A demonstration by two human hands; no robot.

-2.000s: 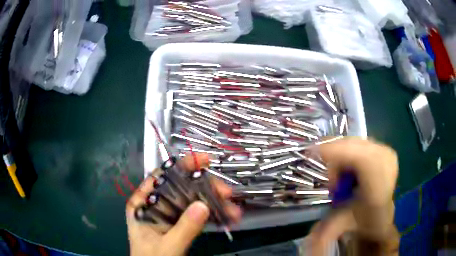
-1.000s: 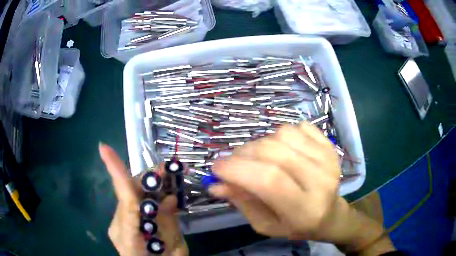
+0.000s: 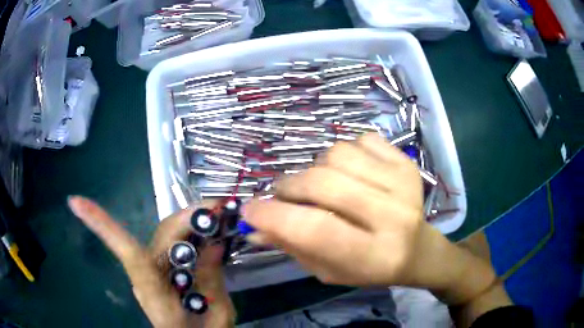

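Note:
My left hand [image 3: 144, 272] is at the lower left, in front of the white bin. It holds several metal cylinders with their dark end caps [image 3: 183, 254] and pale centres facing up; its index finger points out to the left. Thin red wires show at the caps. My right hand [image 3: 349, 214] reaches over the bin's front part, its fingertips at the uppermost caps. It grips a small blue thing [image 3: 244, 226], mostly hidden by the fingers. The white bin [image 3: 155, 122] holds many silver cylinders [image 3: 288, 118] with red wires.
A clear box of cylinders [image 3: 131, 48] stands behind the bin. Lidded clear boxes [image 3: 80, 106] and a yellow-tipped handle [image 3: 19, 259] are at the left. A white box [image 3: 410, 16] is at the back. A flat silver rectangle [image 3: 530, 96] and a small box [image 3: 512, 35] are at the right.
My right hand has moved from the bin's right side to the caps in my left hand. The left index finger has stretched out leftward. The whole view has shifted.

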